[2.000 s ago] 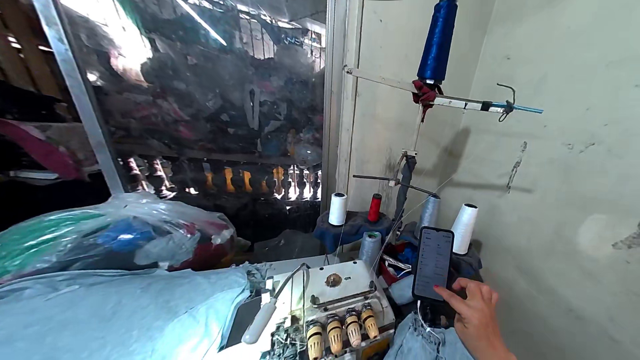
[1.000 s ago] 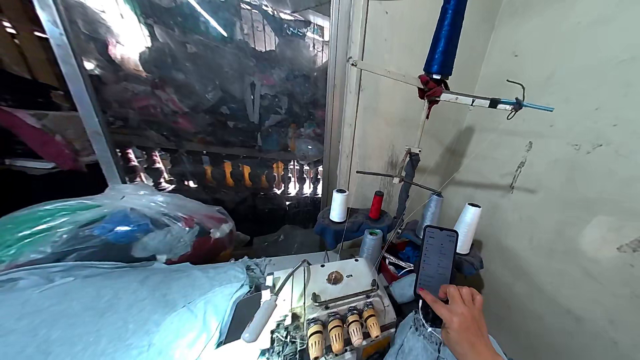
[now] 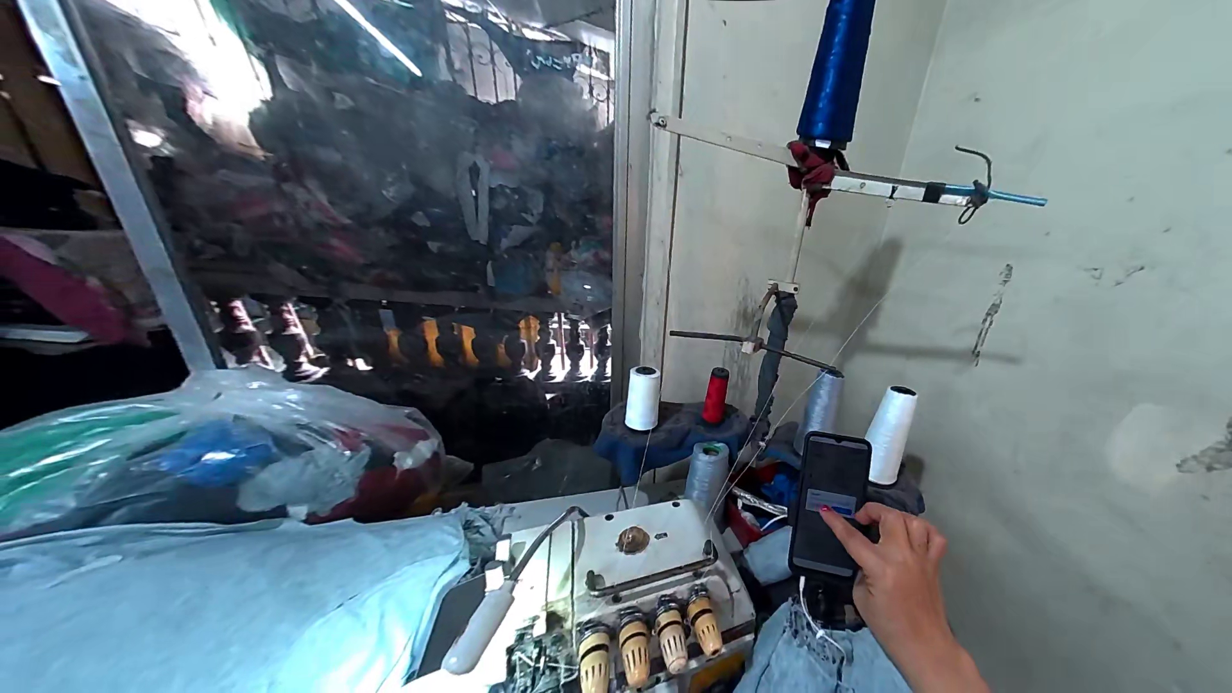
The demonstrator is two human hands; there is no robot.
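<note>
My right hand (image 3: 900,573) reaches in from the lower right, its index fingertip on the screen of a black smartphone (image 3: 830,500). The phone stands upright with a white cable (image 3: 813,616) at its lower end, and the hand does not grip it. Left of the phone is a white overlock sewing machine (image 3: 654,549) with several tension dials (image 3: 633,647) along its front. A small lamp (image 3: 479,630) on a bent neck stands at the machine's left. Light blue denim fabric (image 3: 799,659) lies under the phone. My left hand is out of view.
Thread cones stand behind the machine: white (image 3: 642,397), red (image 3: 715,396), grey-blue (image 3: 707,472) and white (image 3: 891,435). A large blue cone (image 3: 835,77) sits on the metal thread stand (image 3: 794,241). Light blue fabric (image 3: 221,597) and a filled clear plastic bag (image 3: 217,452) lie left.
The phone's screen has changed from a light list to a darker display with a small box. My right index finger has moved up the screen since one second ago.
</note>
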